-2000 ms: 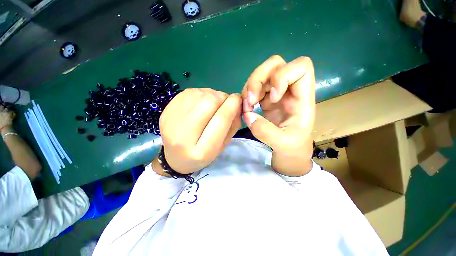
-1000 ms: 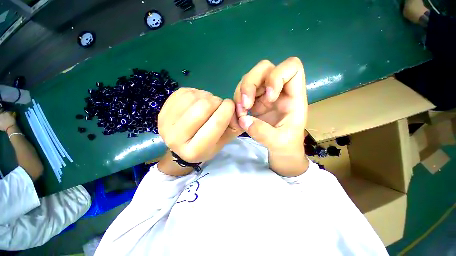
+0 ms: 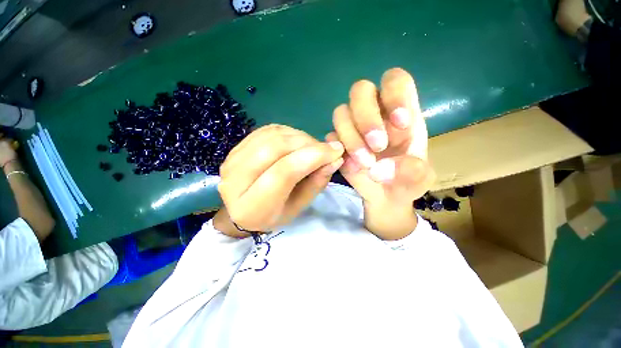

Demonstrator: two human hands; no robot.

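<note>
My left hand [image 3: 279,177] and my right hand [image 3: 385,153] are raised together in front of my chest, fingertips touching or nearly so. The left thumb and forefinger are pinched. The right fingers are curled, palm towards me. Whatever is between the fingertips is too small or hidden to tell. A heap of small parts [image 3: 180,129], shiny and black, lies on the green bench [image 3: 299,88] left of my left hand, with a few loose pieces at its edges.
Round units [image 3: 143,25] with white faces sit on the dark conveyor [image 3: 88,47] beyond the bench. Pale blue strips [image 3: 58,180] lie at left beside a neighbour's arm. An open cardboard carton [image 3: 514,211] with black units stands at right. Another person's hand [image 3: 573,17] is at upper right.
The right hand's fingers have spread and shifted at the fingertips, and the thumb has moved. The units on the conveyor have moved, and another shows at the far left.
</note>
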